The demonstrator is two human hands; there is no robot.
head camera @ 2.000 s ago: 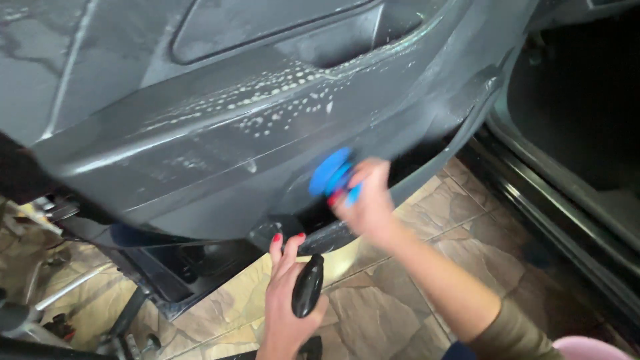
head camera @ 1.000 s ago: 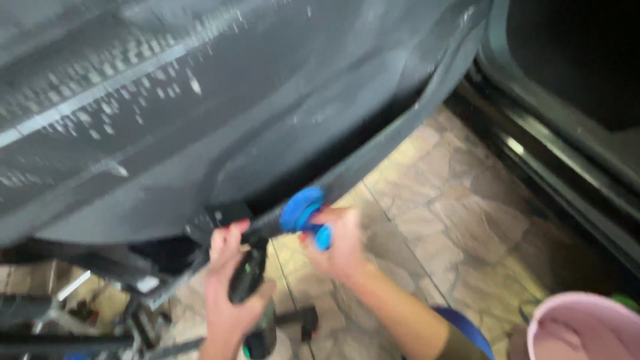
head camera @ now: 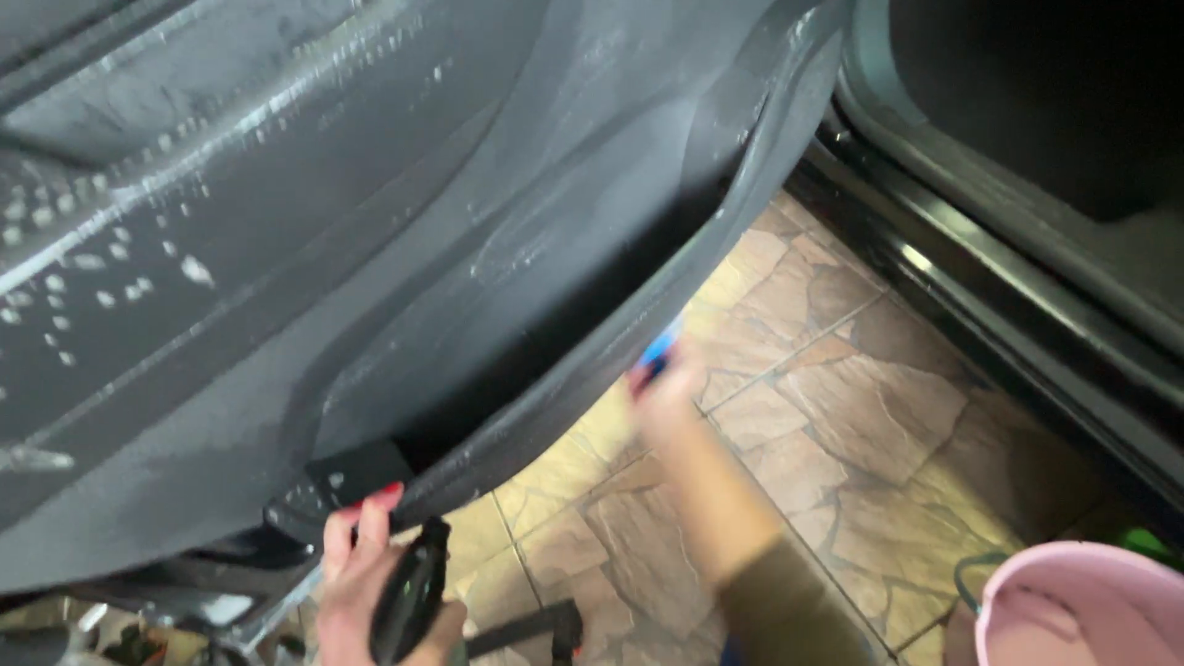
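Observation:
A dark plastic car door panel (head camera: pixel 388 231) with foam spots on its upper left fills much of the view. My left hand (head camera: pixel 370 573) is at the panel's lower edge, with fingertips against it and a black sprayer head (head camera: pixel 410 592) in its grip; the rest of the bottle is largely hidden. My right hand (head camera: pixel 671 384), blurred by motion, holds a blue brush (head camera: pixel 659 348) at the outer lower side of the door pocket's rim (head camera: pixel 573 361). The brush is mostly hidden by the hand and rim.
A pink bucket (head camera: pixel 1082 601) stands on the stone-patterned tile floor (head camera: pixel 860 416) at the lower right. The car's black door sill (head camera: pixel 962 268) runs along the right. Stand-like metal parts (head camera: pixel 268 615) lie below the door at the lower left.
My right hand has moved with the blue brush from the front of the door panel to the pocket's outer edge, then rightward along it. My left hand remains near the lower edge. The view has shifted.

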